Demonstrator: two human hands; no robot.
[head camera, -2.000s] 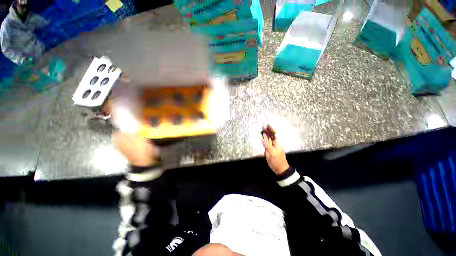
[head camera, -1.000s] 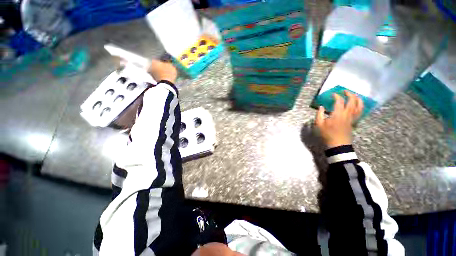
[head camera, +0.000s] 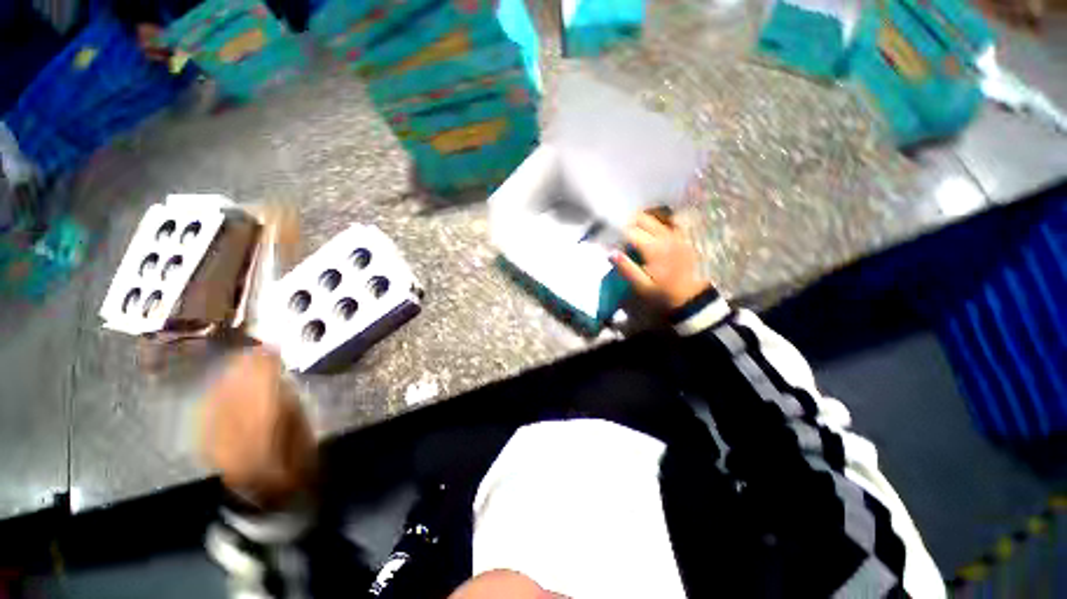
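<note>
An open teal carton (head camera: 541, 281) with a white inside stands near the bench edge in front of me, its pale lid (head camera: 626, 135) raised behind it. My right hand (head camera: 661, 257) grips the carton's right side. My left hand (head camera: 257, 427) is blurred at the bench edge, below the insert stacks; its fingers are unclear. The near stack of white six-hole inserts (head camera: 339, 297) lies left of the carton. The far stack (head camera: 166, 267) leans further left, with brown-grey layered edges. A blurred tan strip (head camera: 272, 252) stands between the stacks; I cannot tell whether my left hand touches it.
Printed teal boxes (head camera: 462, 129) are piled behind the carton. More teal boxes (head camera: 913, 70) stand at the back right, and others (head camera: 234, 47) at the back left. A ribbed blue crate (head camera: 1012, 334) is on the floor at right. A small white scrap (head camera: 421, 390) lies near the bench edge.
My right hand has brought the open carton from the right rear towards the front edge. My left hand has moved back from the rear left towards me. The view has shifted.
</note>
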